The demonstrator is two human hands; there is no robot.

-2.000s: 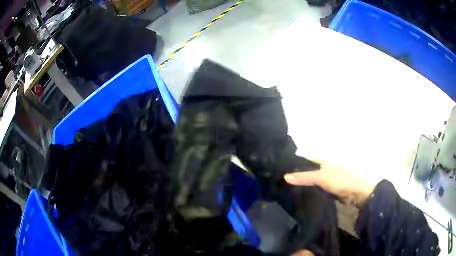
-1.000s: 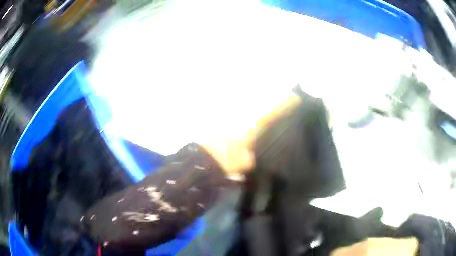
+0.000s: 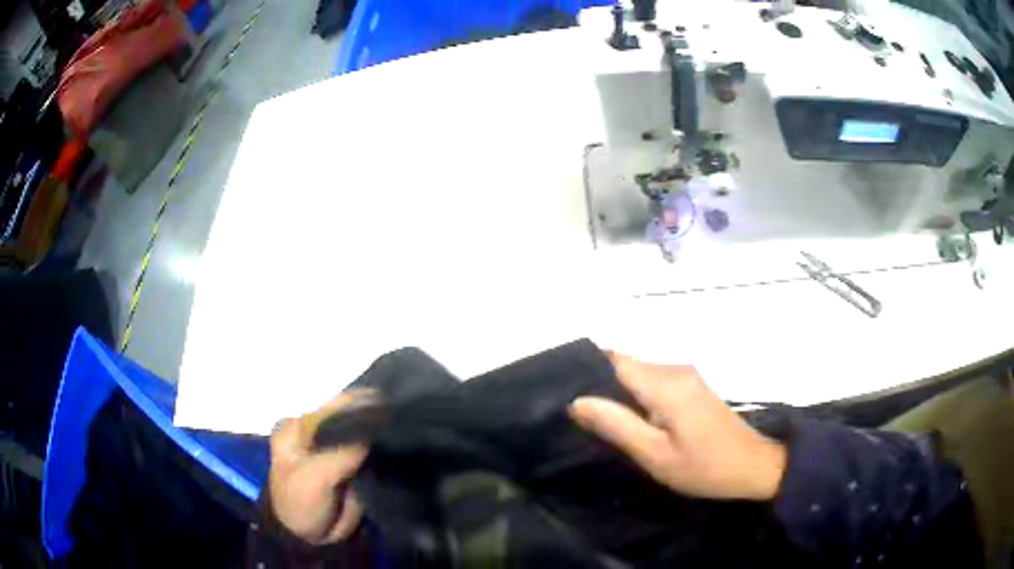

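Note:
A black fabric piece [image 3: 500, 411] hangs between my hands at the front edge of the white table, with its lower part over my lap. A green-brown camouflage section [image 3: 484, 517] shows below it at the bottom of the picture. My left hand [image 3: 322, 467] grips the left end of the black fabric and is a little blurred. My right hand [image 3: 684, 428] holds the right end, with the thumb on top and the fingers behind the cloth. The industrial sewing machine [image 3: 801, 133] stands beyond, its needle area [image 3: 673, 217] lit purple-white with no fabric under it.
Silver thread snips [image 3: 842, 285] lie on the white table [image 3: 389, 222] right of the needle. A blue crate [image 3: 111, 389] with black pieces is at the lower left. Another blue crate [image 3: 445, 28] is behind the table. Yellow-black tape [image 3: 167, 211] runs along the floor.
The view has turned right to the sewing machine. The black and camouflage piece has moved from beside the left crate to the table's front edge, and both hands now hold it.

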